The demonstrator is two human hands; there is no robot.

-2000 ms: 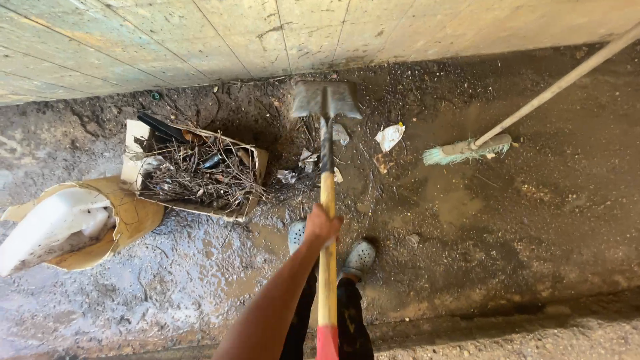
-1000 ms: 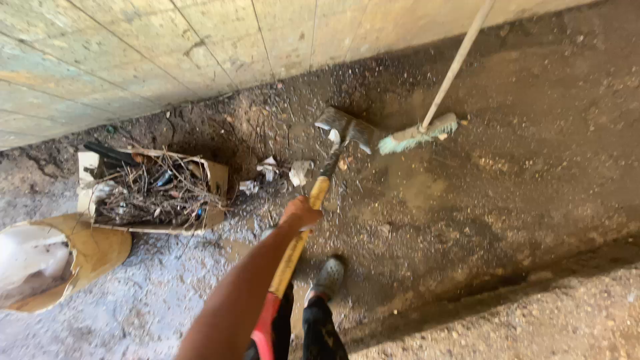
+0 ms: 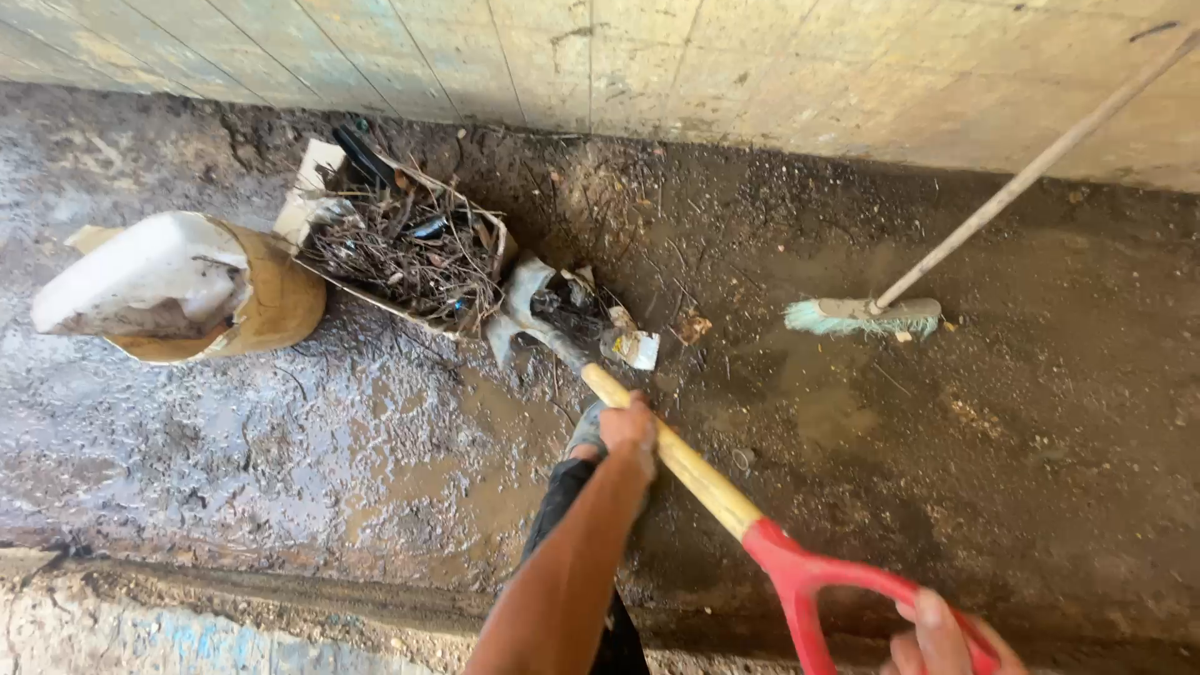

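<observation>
My left hand (image 3: 630,433) is closed around the wooden shaft of a shovel (image 3: 708,483), a little below its metal neck. At the lower right, my right hand (image 3: 947,637) grips the shovel's red D-shaped handle. The metal blade (image 3: 525,305) is tilted and lies against the near right corner of a cardboard box (image 3: 384,305) full of twigs and debris. Dark debris and a scrap of white litter (image 3: 637,349) lie just right of the blade. How much the blade carries cannot be told.
A broken tan bucket (image 3: 286,300) holding a dirty white container (image 3: 141,272) stands left of the box. A push broom (image 3: 881,311) with pale green bristles rests on the wet, muddy floor at the right. A painted wall (image 3: 637,66) runs behind; a ledge (image 3: 234,600) runs along the near side.
The shovel blade has swung left from beside the broom head to the box corner. My right hand and the red handle have come into view at the lower right.
</observation>
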